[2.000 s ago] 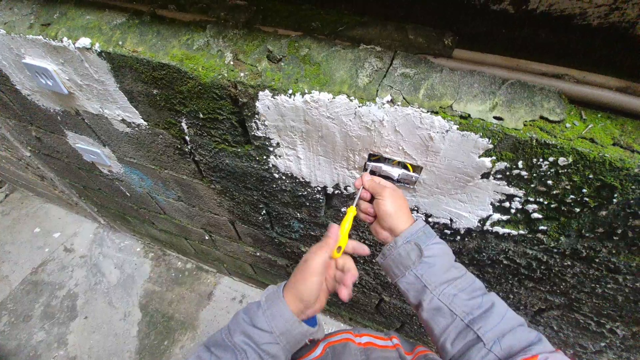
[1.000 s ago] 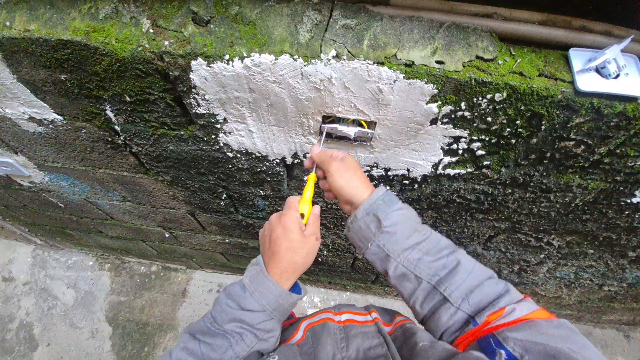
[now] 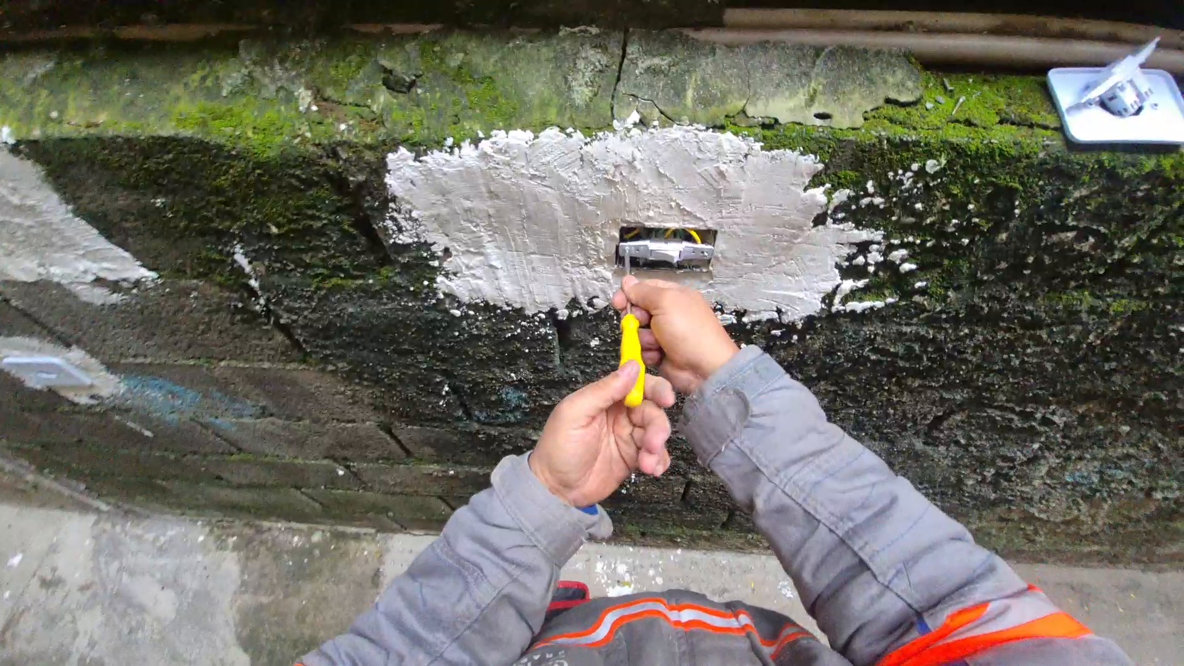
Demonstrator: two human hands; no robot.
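Note:
A screwdriver with a yellow handle (image 3: 632, 361) points up the wall, its tip at the left end of a metal mounting frame (image 3: 668, 252). That frame sits in a rectangular recess with yellow wires showing behind it, amid a patch of white plaster (image 3: 527, 217). My right hand (image 3: 680, 333) pinches the screwdriver's shaft just below the recess, fingertips near the wall. Lower down, my left hand (image 3: 606, 433) has its thumb and fingers around the lower end of the yellow handle, palm partly turned up.
On the mossy ledge at the upper right lies a white cover plate (image 3: 1124, 120) with a small fitting on it. Pipes (image 3: 832, 39) run behind the ledge. Another plate (image 3: 46, 372) is set in the wall at far left. Concrete floor (image 3: 139, 583) lies below.
The view has shifted right, bringing the white plate on the ledge into sight. My left hand has gone from a closed grip with its back showing to a looser hold with the palm partly up.

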